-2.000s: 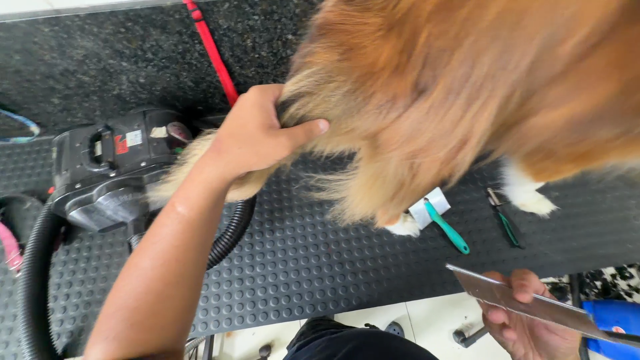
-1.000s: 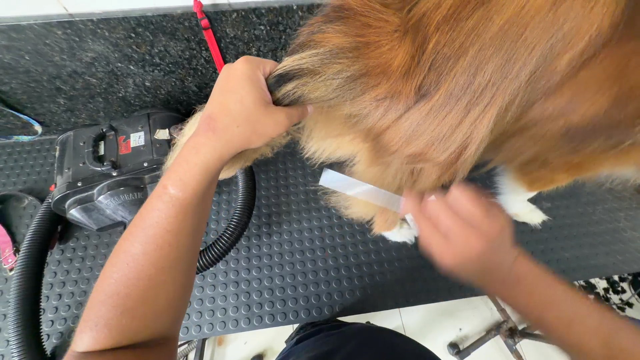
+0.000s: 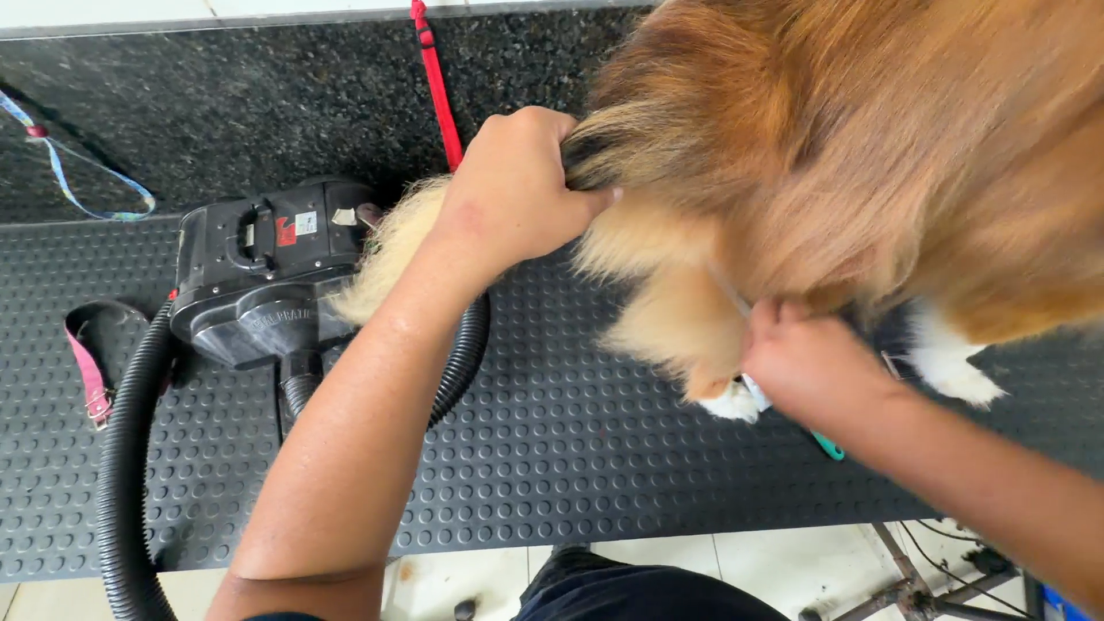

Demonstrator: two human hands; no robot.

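A long-haired brown dog (image 3: 819,155) with white paws stands on the black studded rubber mat (image 3: 535,448). My left hand (image 3: 517,185) is closed around the base of its tail (image 3: 392,250), whose pale tip hangs out past my wrist. At the feathered fur of a hind leg, my right hand (image 3: 798,358) grips a metal comb (image 3: 731,291), mostly hidden by fur and fingers. Beneath my right hand, a slicker brush with a green handle (image 3: 828,445) lies by the hind paw, largely covered.
A black pet dryer (image 3: 259,267) with a ribbed hose (image 3: 129,483) stands at left, beside a pink collar (image 3: 89,371). A red strap (image 3: 440,95) and a blue cord loop (image 3: 65,172) hang against the granite backsplash (image 3: 241,103). Metal stand legs (image 3: 914,586) are below the mat's front edge.
My right hand has moved from low at the right, where it held the comb clear of the dog, up to the hind-leg fur. My left hand has kept hold of the tail.
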